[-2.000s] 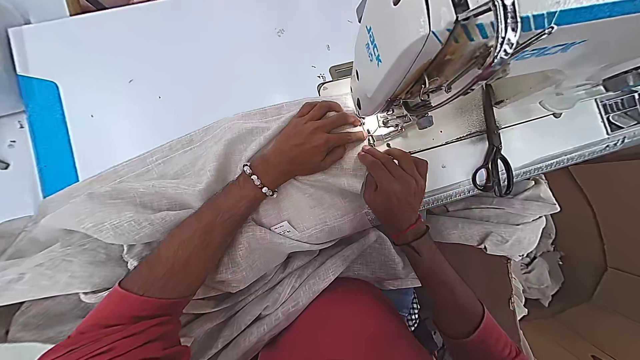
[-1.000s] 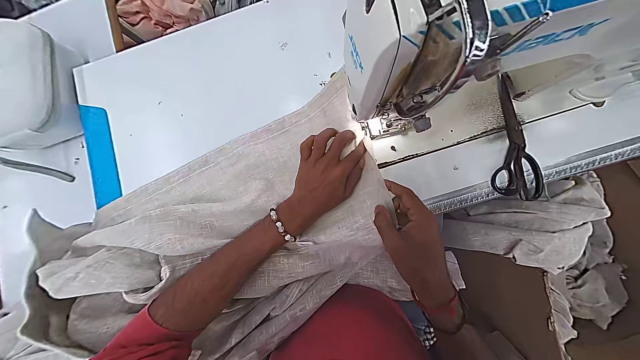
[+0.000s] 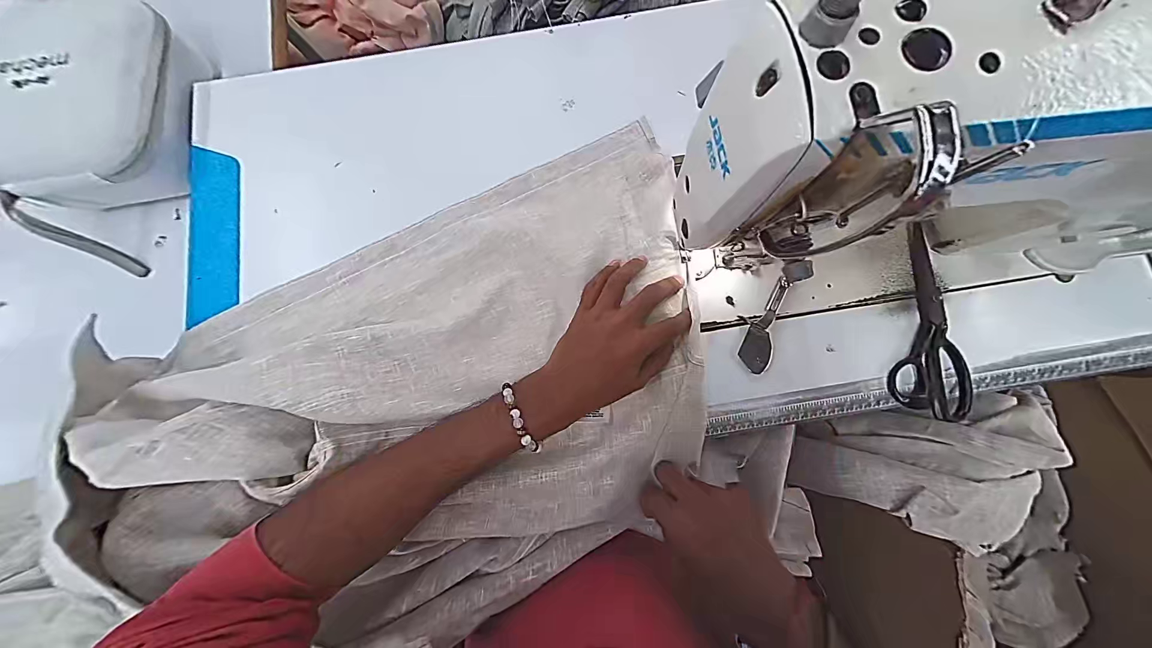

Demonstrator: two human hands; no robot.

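Note:
A light beige woven fabric piece (image 3: 432, 306) lies across the white table, its right edge at the lit presser foot (image 3: 706, 263) of a JACK sewing machine (image 3: 747, 135). My left hand (image 3: 616, 337) rests spread on the cloth, fingertips just left of the presser foot. Lower down, near the table's front edge, my right hand (image 3: 711, 522) has its thumb and finger pinched on the fabric's right edge; its other fingers are partly hidden. A small label (image 3: 596, 415) shows beside my left wrist.
Black-handled scissors (image 3: 931, 351) lie right of the needle area, near a measuring tape strip (image 3: 810, 409) along the table edge. More beige cloth (image 3: 945, 477) hangs below. A white machine housing (image 3: 81, 90) stands at the left, and pinkish cloth (image 3: 364, 27) lies beyond the table.
Both hands were close together at the presser foot two seconds ago. My right hand has moved down along the fabric edge, away from my left. The cloth now lies flatter, with its upper corner spread out.

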